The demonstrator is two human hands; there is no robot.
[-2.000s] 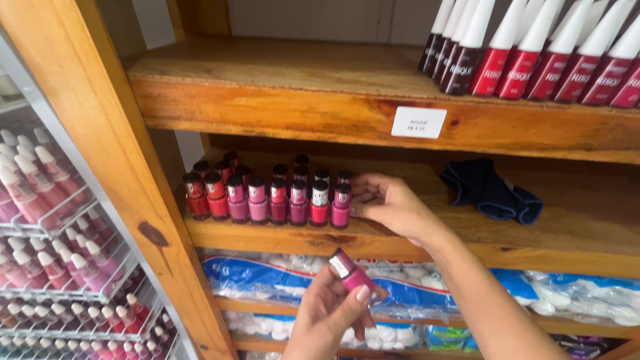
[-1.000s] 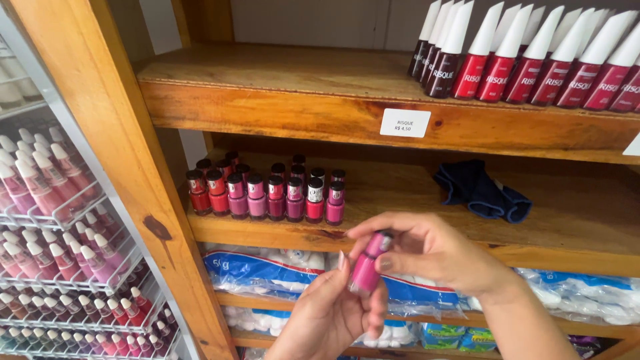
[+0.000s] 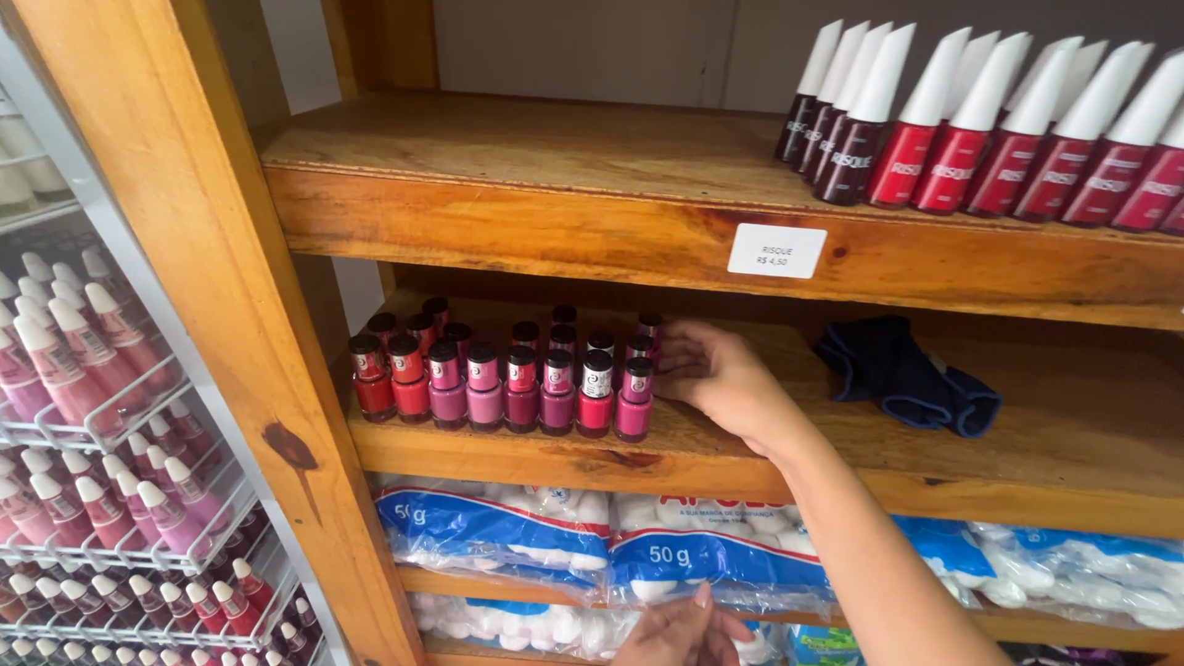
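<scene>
Short nail polish bottles with black caps (image 3: 485,396), in reds, pinks and purples, stand in rows at the left of the middle wooden shelf (image 3: 573,462). My right hand (image 3: 703,375) reaches in at the right end of these rows, its fingers at a bottle at the back (image 3: 649,326); the fingertips are partly hidden, so its grasp cannot be told. Low in the view, my left hand (image 3: 683,634) is cut off by the bottom edge, fingers apart and no bottle visible in it, in front of bags of cotton balls (image 3: 721,555).
A dark cloth with blue edging (image 3: 906,375) lies right of my right hand. Taller white-capped polish bottles (image 3: 953,139) stand on the upper shelf, above a price card (image 3: 777,251). White wire racks of polish (image 3: 120,407) stand at left, beside a wooden upright (image 3: 213,305).
A second ago both hands were at a pink-purple bottle in front of the shelf. Since then my right hand has moved in to the bottle rows, and my left hand has moved lower, without that bottle.
</scene>
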